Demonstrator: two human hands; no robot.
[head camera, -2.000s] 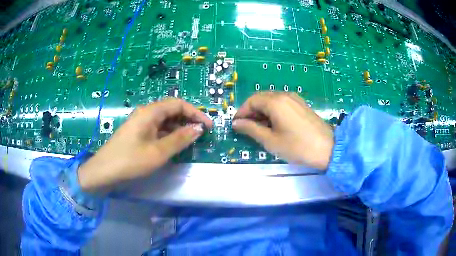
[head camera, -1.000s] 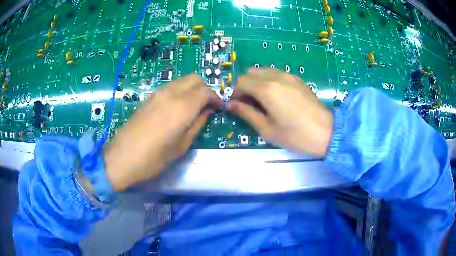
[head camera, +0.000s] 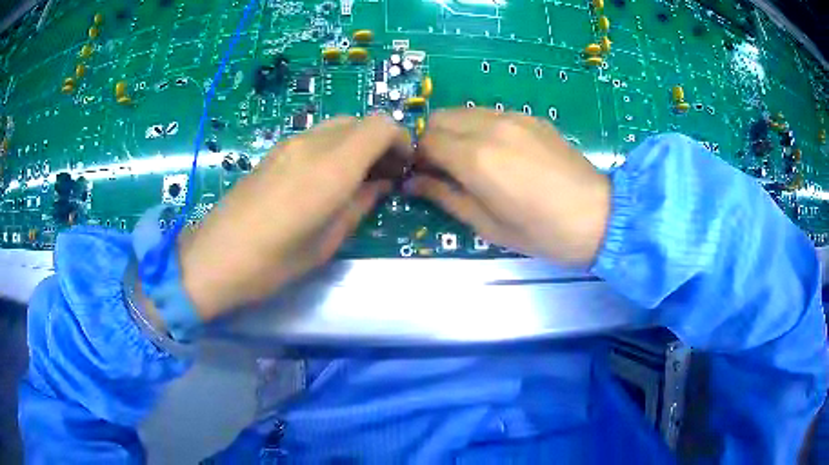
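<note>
A large green circuit board (head camera: 509, 86) lies flat across the view. My left hand (head camera: 304, 204) and my right hand (head camera: 518, 182) are over its near middle part, with fingertips almost touching each other. Whatever lies between the fingertips is hidden and blurred, so I cannot tell if either hand holds a part. Just beyond the fingertips stand small white-topped capacitors (head camera: 394, 93) and yellow-orange capacitors (head camera: 426, 86) on the board.
A silver metal rail (head camera: 436, 304) runs along the board's near edge. A blue cord (head camera: 202, 127) crosses the board's left side down to the blue wrist strap (head camera: 168, 281) on my left wrist. More yellow-orange capacitors (head camera: 595, 52) stand at the right. White square parts (head camera: 448, 242) sit near the rail.
My hands have come together from apart, and my left hand has moved right. The board and rail sit higher in the view. The left wrist strap shows more fully.
</note>
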